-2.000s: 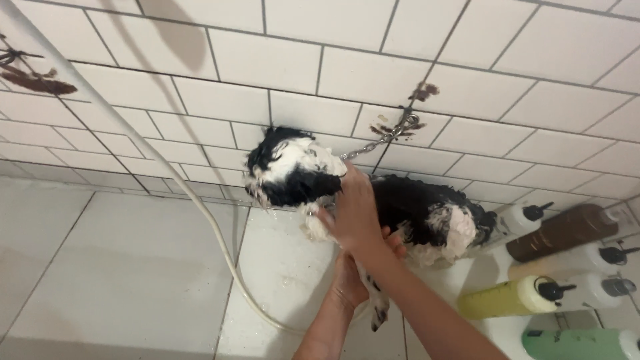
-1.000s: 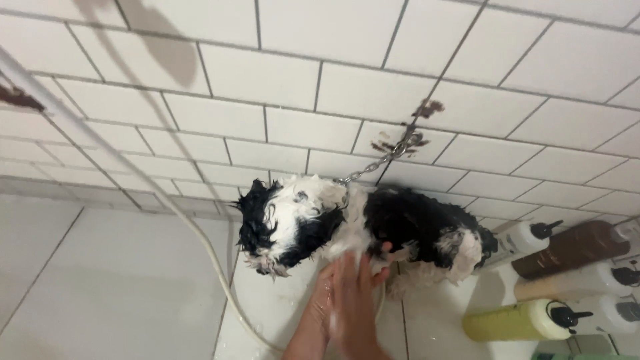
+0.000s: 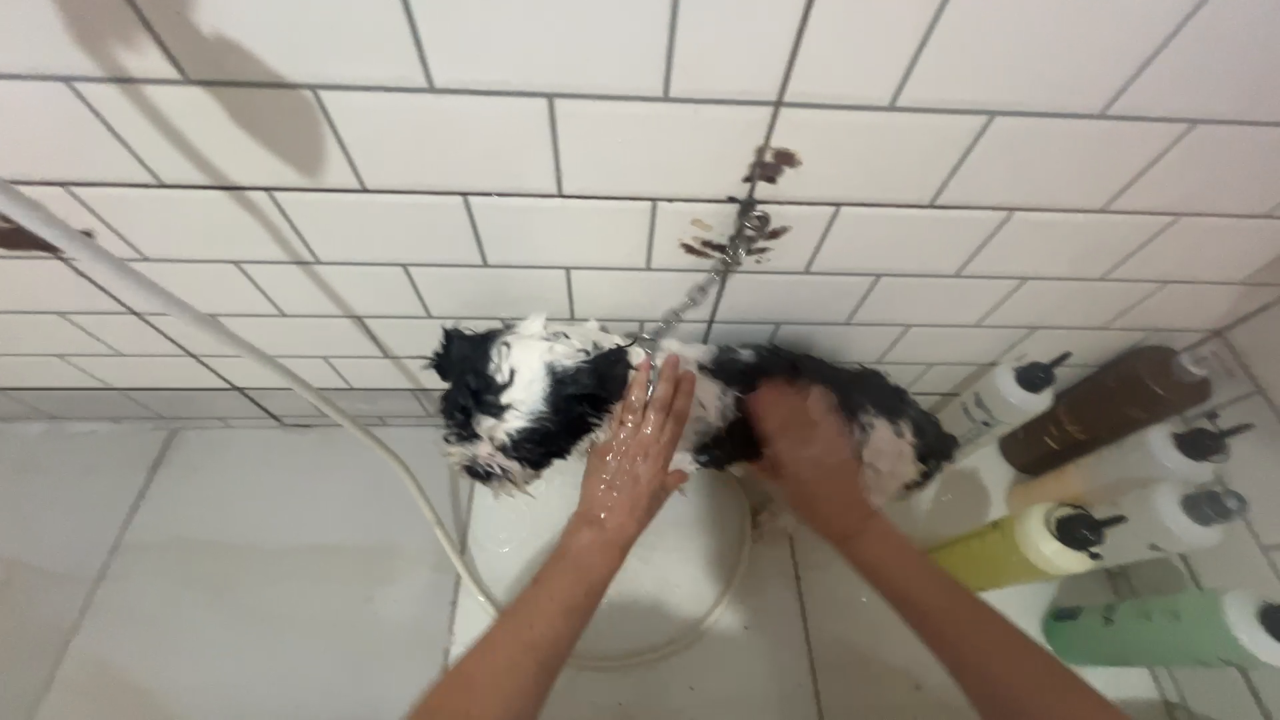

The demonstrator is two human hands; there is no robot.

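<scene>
A wet black-and-white dog (image 3: 580,395) stands along the tiled wall, its head to the left and its rump to the right. From its neck a metal chain (image 3: 695,298) runs up to a fixing on the wall. My left hand (image 3: 640,440), wet and with fingers spread, lies flat against the dog's neck and shoulder. Blurred by motion, my right hand (image 3: 805,440) touches the dog's flank and back; its fingers cannot be made out clearly. Neither hand grasps an object.
A pale hose (image 3: 370,430) crosses from the upper left and loops on the tiled floor (image 3: 250,570) below the dog. Several bottles stand at the right, among them a brown one (image 3: 1105,410), a yellow one (image 3: 1010,548) and a green one (image 3: 1150,628). The white tiled wall (image 3: 660,140) has brown patches.
My hands were close together below the dog's chest a second ago; now they are apart, the left on its neck and shoulder, the right on its flank.
</scene>
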